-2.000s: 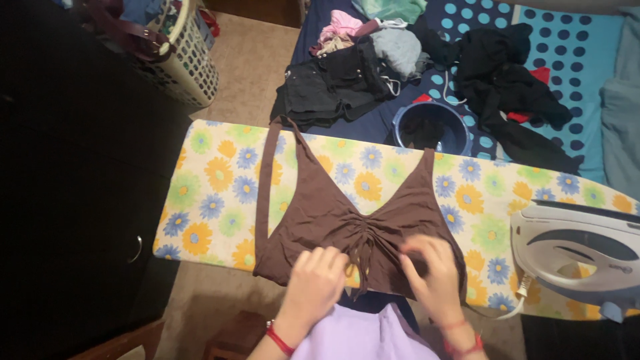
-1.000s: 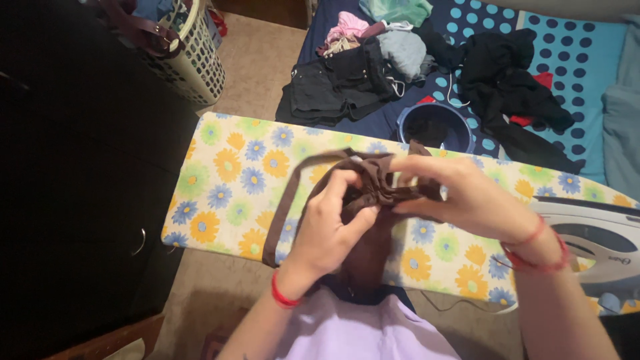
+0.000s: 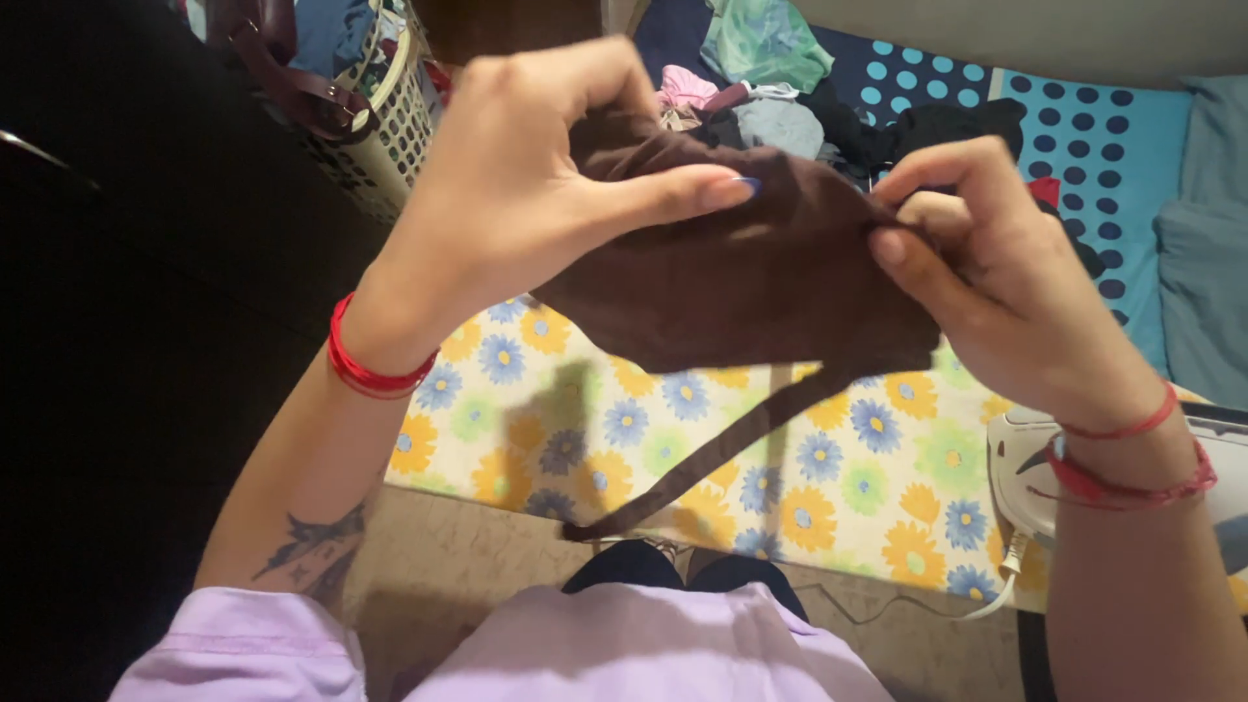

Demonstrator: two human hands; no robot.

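Observation:
A brown fabric top is held up in front of me, above the flower-patterned ironing board. My left hand pinches its upper left part, thumb across the front and the fingertips hidden behind the cloth. At the right, my right hand grips the top's upper edge between thumb and fingers. One brown strap hangs down to the left, its end near the board's front edge. A white and grey clothes iron rests on the board, partly hidden behind my right wrist.
Behind the board is a bed with a dotted blue cover and a pile of clothes. A cream laundry basket with a dark red strap over it stands at the upper left. Dark furniture fills the left side. The iron's cord hangs by the front edge.
The brown top lay spread on the board two seconds ago, then was bunched in both hands. Now it is raised and stretched between them, with a strap dangling.

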